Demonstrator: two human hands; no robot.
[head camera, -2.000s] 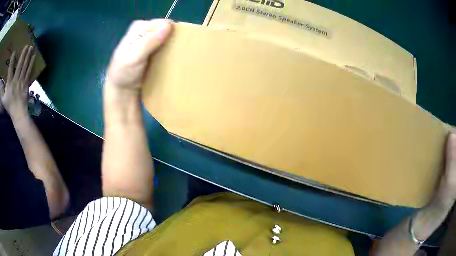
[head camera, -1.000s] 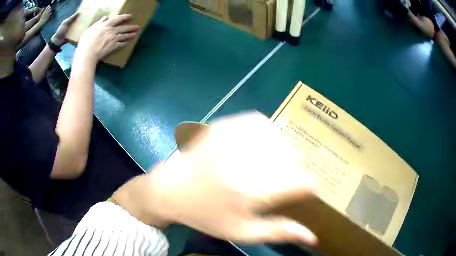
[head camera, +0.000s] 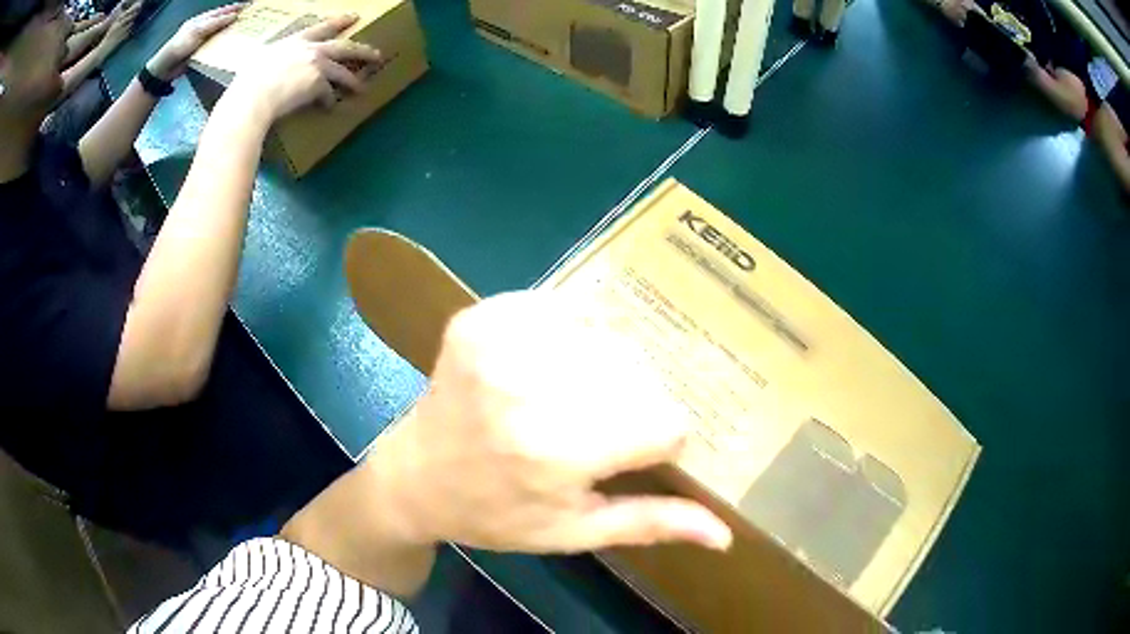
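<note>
A brown product carton with a printed top (head camera: 805, 359) lies at centre right, its KEIID lettering and grey speaker picture facing up. A plain brown front flap (head camera: 744, 576) runs along its near edge and ends at the left in a rounded ear (head camera: 394, 291) that sticks out. My left hand (head camera: 545, 434), bare and overexposed, grips the flap at the near edge, thumb on the plain side. Its fingertips are hidden. My right hand is not in view.
A person at the left has both hands on another brown carton (head camera: 353, 93). A further carton (head camera: 595, 50) stands at the top beside pale uprights (head camera: 731, 56). Another person's arms show at the top right. The green bench (head camera: 496, 161) has a metal seam.
Both hands held a raised plain panel two seconds ago; my right hand has since left view. Since one second ago, the printed top shifted left and more of the rounded ear shows.
</note>
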